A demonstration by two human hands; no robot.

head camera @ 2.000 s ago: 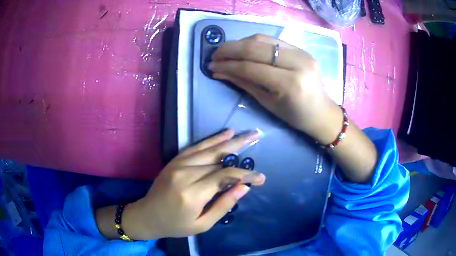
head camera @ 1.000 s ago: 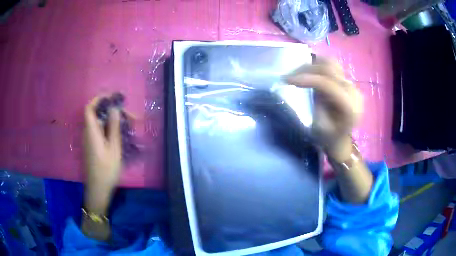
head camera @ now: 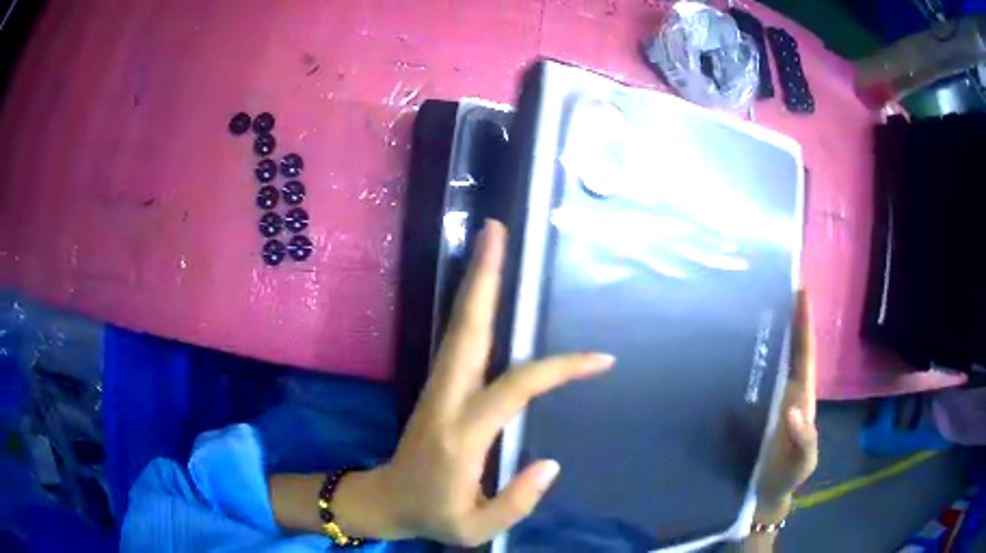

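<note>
A grey tablet back cover (head camera: 649, 400) in a white-bordered dark tray, under shiny clear film, is held tilted between both hands. Its camera bump at the upper left is washed out by glare. My left hand (head camera: 465, 432) grips the left side, with fingers over the edge and a fingertip on the cover. My right hand (head camera: 795, 432) holds the right edge, partly hidden behind it. Another cover in a dark tray (head camera: 432, 205) shows beneath and to the left. Several glossy black lens discs (head camera: 270, 197) lie in rows on the pink bench at the left.
A crumpled clear plastic bag (head camera: 705, 59) lies at the far edge, beside dark parts strips (head camera: 791, 70). A dark block (head camera: 930, 243) stands on the right of the pink bench matting (head camera: 141, 184). A yellow floor line (head camera: 865, 479) shows at the lower right.
My left hand has let go of the lens discs, which now lie on the bench. Both hands now hold the cover, which is raised and shifted right, exposing another beneath.
</note>
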